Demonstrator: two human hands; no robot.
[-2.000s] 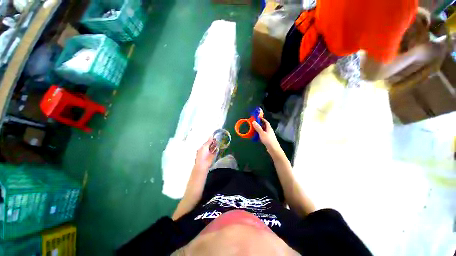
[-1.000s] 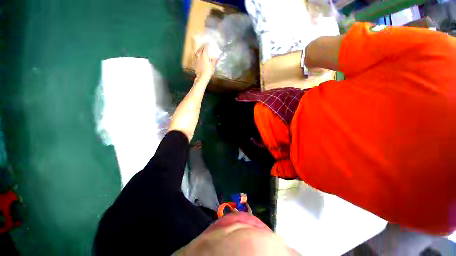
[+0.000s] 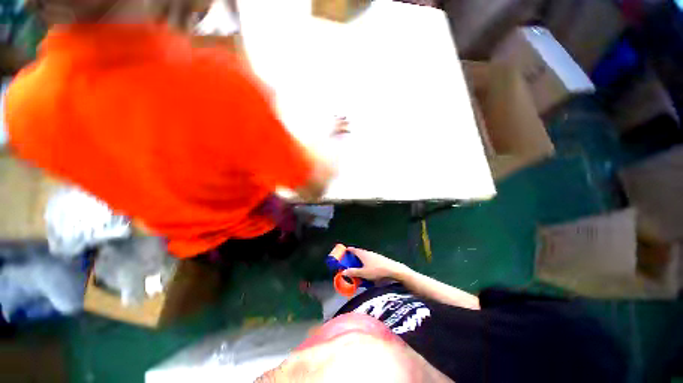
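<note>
My right hand [image 3: 365, 265] is shut on the blue and orange tape gun [image 3: 347, 283], low in the middle of the view, in front of my black shirt. The orange ring of the tape gun faces the camera, with a dark opening in its centre. The view is too blurred to tell whether any tape is on it. My left hand is not in view.
A person in orange [image 3: 157, 135] stands left of the white-topped table [image 3: 397, 112]. An open carton with clear plastic [image 3: 123, 299] is at lower left. Open brown cartons [image 3: 588, 250] stand on the green floor at right. A white wrapped bundle [image 3: 225, 355] lies at the bottom.
The view has swung right to the table and the cartons. My left hand, earlier holding a clear ring and then reaching into the carton with plastic, has left the picture. My right hand still holds the tape gun.
</note>
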